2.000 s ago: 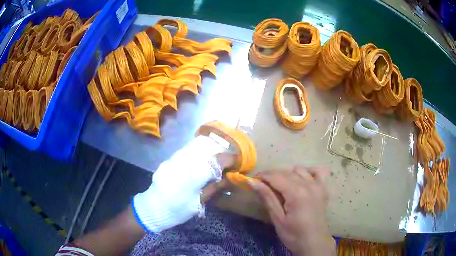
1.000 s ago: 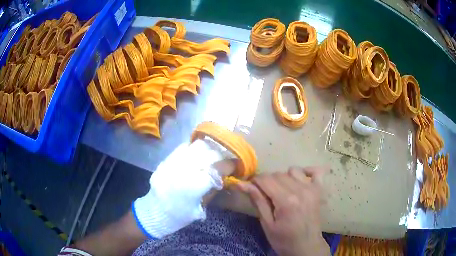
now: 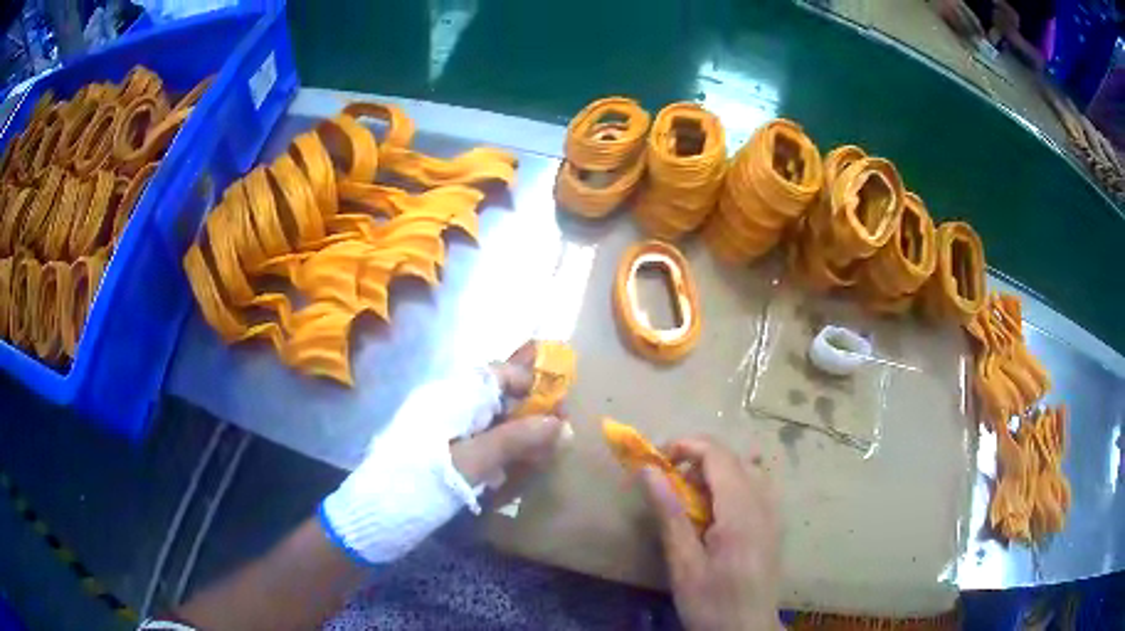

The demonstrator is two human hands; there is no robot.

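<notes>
My left hand (image 3: 432, 450), in a white knit glove with bare fingertips, grips an orange strip (image 3: 550, 375) at the front edge of the board. My bare right hand (image 3: 725, 524) holds an orange piece (image 3: 632, 449) between thumb and fingers, its end pointing up and left. A gap shows between the two pieces; whether they are joined is not visible. A joined oval band (image 3: 626, 312) lies on the tan work board (image 3: 851, 505) beyond my hands. A white glue cup (image 3: 840, 351) with a thin pale stick (image 3: 891, 362) across it stands on a square pad.
Stacks of orange bands (image 3: 759, 194) line the far board edge by the green belt (image 3: 518, 56). Looped strip bundles (image 3: 323, 247) lie on metal at left, beside a blue crate (image 3: 148, 314). Wavy bundles (image 3: 1030, 475) lie at right. Another person's hands show at top right.
The large loop around my left fingers is no longer seen; a small folded strip shows there. My right hand has moved apart from my left, holding a piece. The view has shifted slightly.
</notes>
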